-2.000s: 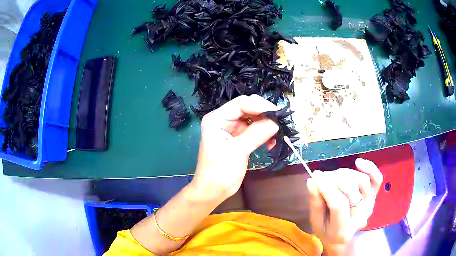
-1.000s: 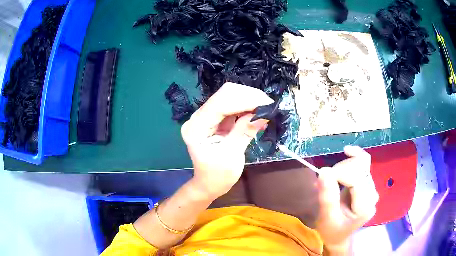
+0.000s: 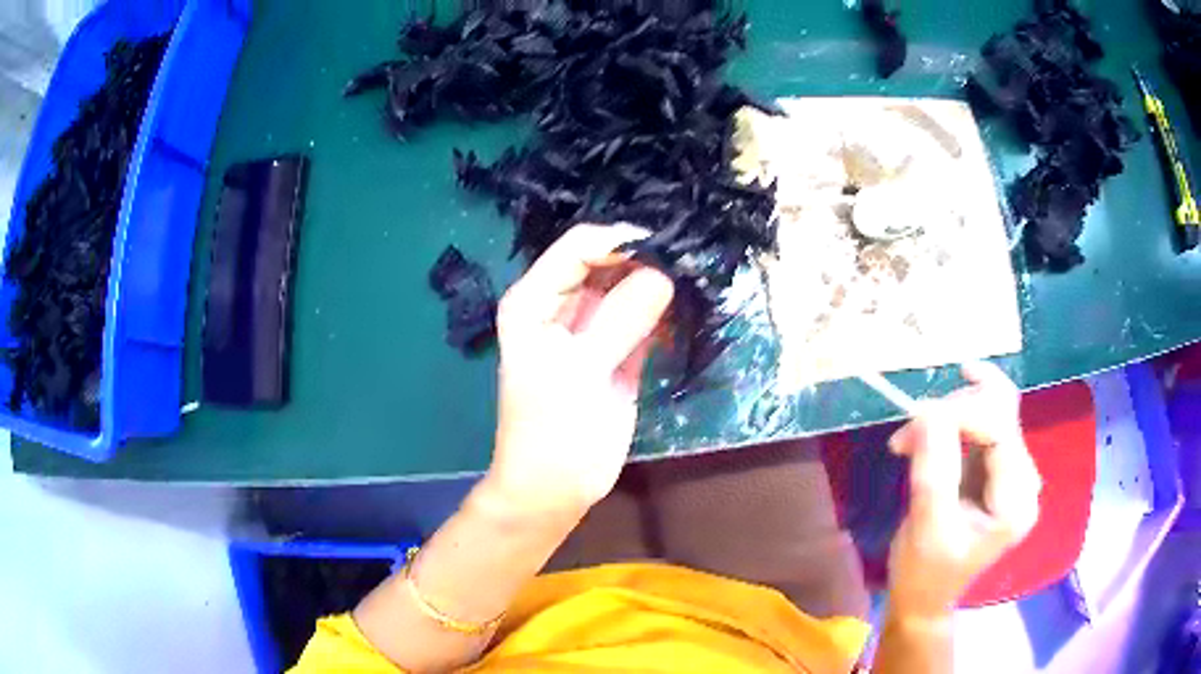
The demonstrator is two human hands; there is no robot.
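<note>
My left hand is at the near side of the black heap, its fingertips pinched on a folded black piece, whose outline blurs into the heap behind. My right hand is at the table's front edge and holds a thin pale stick like a pen. The stick's tip is at the near edge of the tan, stained board. A small round whitish dish lies on the board. The heap of loose black pieces lies left of the board.
A blue bin of black pieces stands at the left beside a dark flat case. A small black piece lies alone. A black cluster and a yellow-black cutter lie right. A red stool and lower blue bin are below.
My right hand and the stick have moved right, away from the black piece to the board's near edge. My left hand has shifted slightly, still pinching at the heap's near side.
</note>
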